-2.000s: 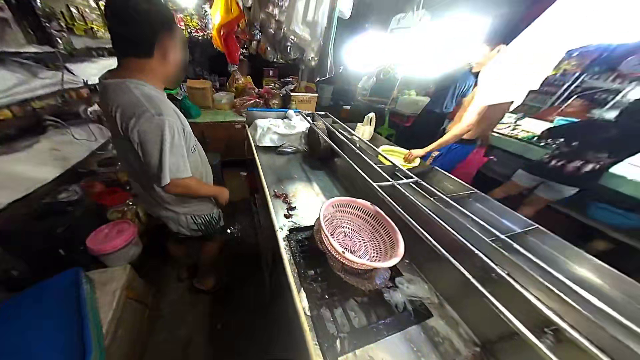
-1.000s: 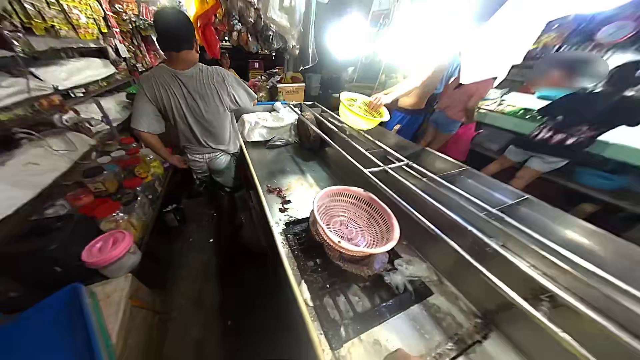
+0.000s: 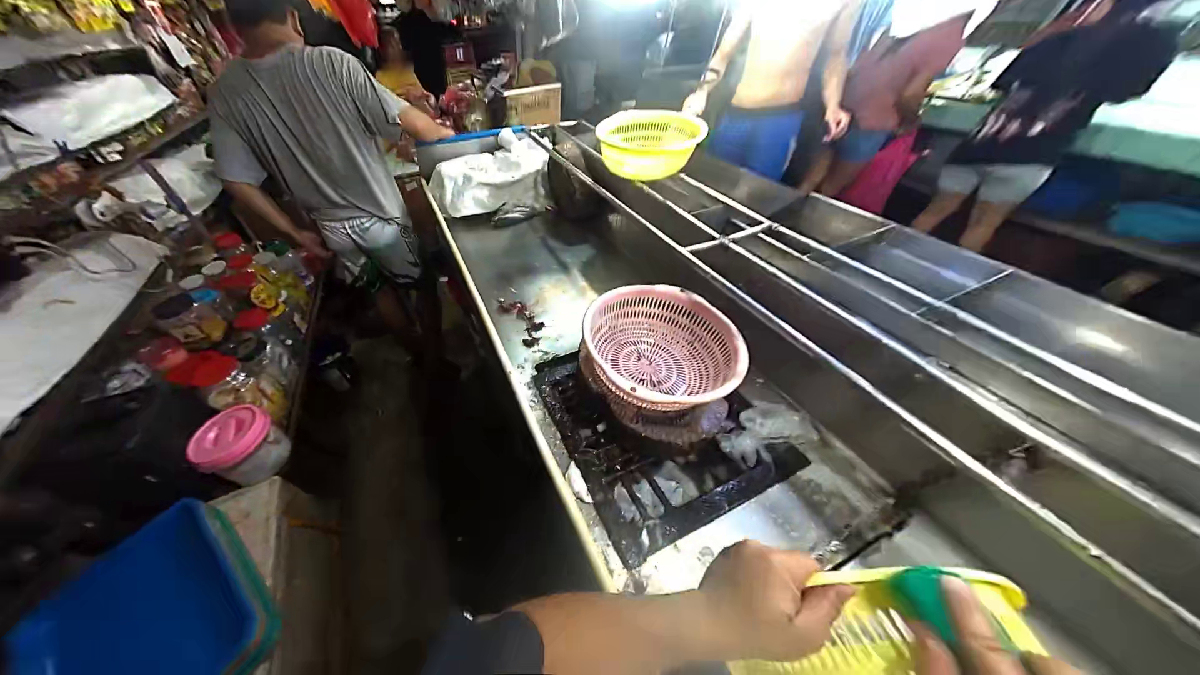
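Observation:
At the bottom right, my left hand (image 3: 773, 600) grips the rim of a yellow plastic basket (image 3: 867, 628) with slotted sides. My right hand (image 3: 970, 633) is at the same basket, its fingers pressing a green thing (image 3: 923, 600), perhaps a scouring pad, against it; the frame's edge cuts off much of this hand. Beyond them a pink plastic colander (image 3: 666, 347) rests tilted on a dark metal grate (image 3: 787, 464) set in the steel counter. Another yellow basket (image 3: 650, 145) sits farther off on the metal rails, beside a person's hand.
Metal rails (image 3: 844, 366) run lengthwise along the steel counter. A person in a grey shirt (image 3: 314, 131) stands at its far left, and others stand across it. Lidded jars (image 3: 234, 328), a pink-lidded pail (image 3: 239, 445) and a blue bin (image 3: 141, 600) are at the left.
Both my hands have come into view with a yellow basket. The far yellow basket, held by a person across the counter one second ago, now sits on the rails.

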